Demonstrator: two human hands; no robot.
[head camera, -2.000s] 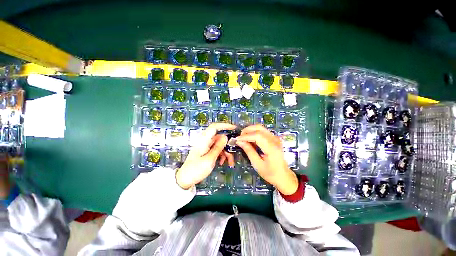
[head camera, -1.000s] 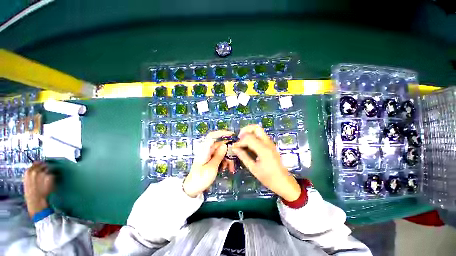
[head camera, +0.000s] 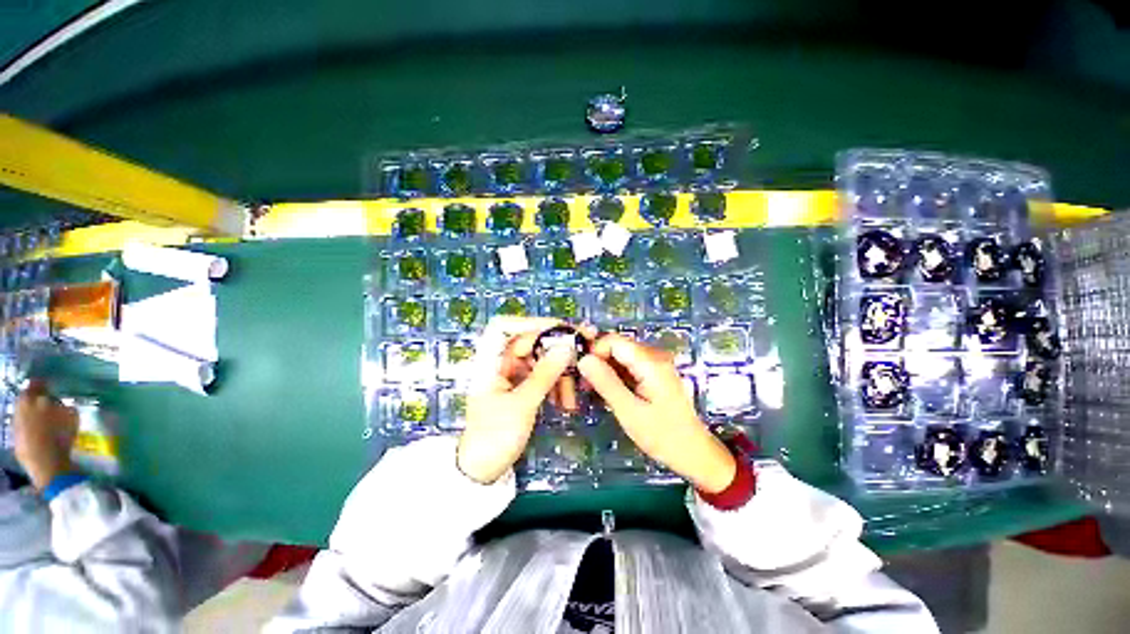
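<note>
A dark round unit (head camera: 561, 346) with a pale middle is held between my two hands, mostly hidden by the fingers. My left hand (head camera: 506, 390) grips it from the left, with the thumb on its face. My right hand (head camera: 644, 403) holds its right edge with the fingertips. Both hands are bare and are over the front part of the central clear tray (head camera: 372, 372). Green circuit boards (head camera: 411, 266) sit in many of its pockets. Small white squares (head camera: 513, 259) lie scattered on the tray.
A right clear tray (head camera: 849, 464) holds black round housings (head camera: 881, 320). A ribbed clear tray stack (head camera: 1109, 359) stands at far right. A loose round unit (head camera: 606, 114) lies beyond the central tray. At left are white paper (head camera: 167, 334), an orange piece (head camera: 84, 312) and another person's hand (head camera: 45, 427).
The dark unit's face shows more between my fingers, with my left thumb on it. The neighbour's hand has shifted left, and an orange piece shows there. The view has shifted slightly.
</note>
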